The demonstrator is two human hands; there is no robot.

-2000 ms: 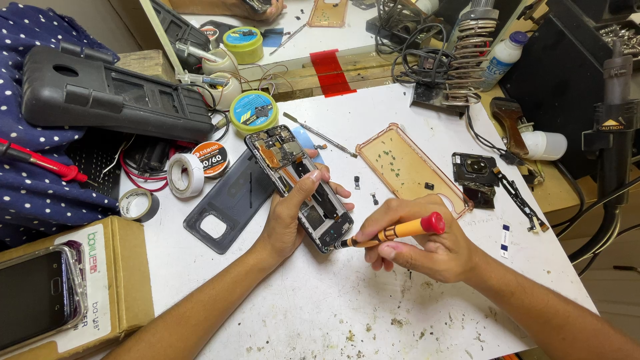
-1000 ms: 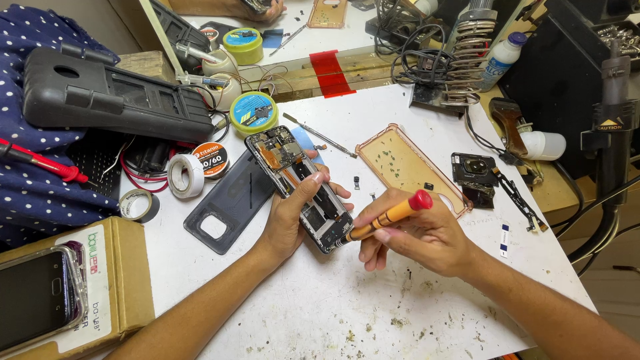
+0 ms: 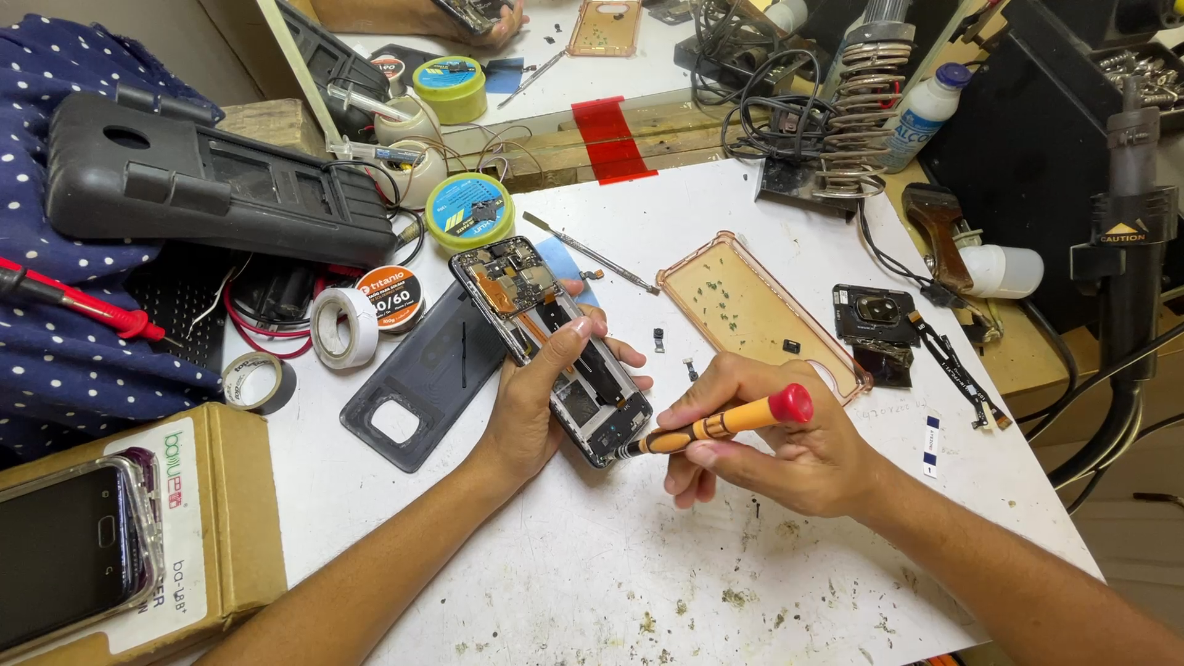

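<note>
My left hand (image 3: 546, 388) holds an opened smartphone (image 3: 578, 384) tilted above the white worktop, its circuit board and inner parts facing up. Between the thumb and fingers of my right hand (image 3: 768, 435) is a screwdriver with an orange handle and red cap (image 3: 731, 424). Its front end meets the phone's lower edge; the tip itself is hard to make out. A dark phone back cover (image 3: 416, 379) lies partly behind the phone. To the right rests a clear amber phone case (image 3: 758, 305) with small screws and a black part on it. A metal pry tool (image 3: 592, 252) lies beyond the phone.
Tape rolls (image 3: 344, 328), a solder paste tin (image 3: 391, 298) and a green-lidded tub (image 3: 470, 213) stand left of the phone. A cardboard box (image 3: 231, 518) carries another phone (image 3: 65, 546). A camera cover (image 3: 874, 314), flex cables (image 3: 957, 370) and a soldering iron stand (image 3: 851, 120) are at right. A mirror (image 3: 518, 42) stands behind.
The screwdriver handle has swung lower and its red cap has shifted in my right hand, at the phone's lower end. My left hand and the phone have stayed nearly in place.
</note>
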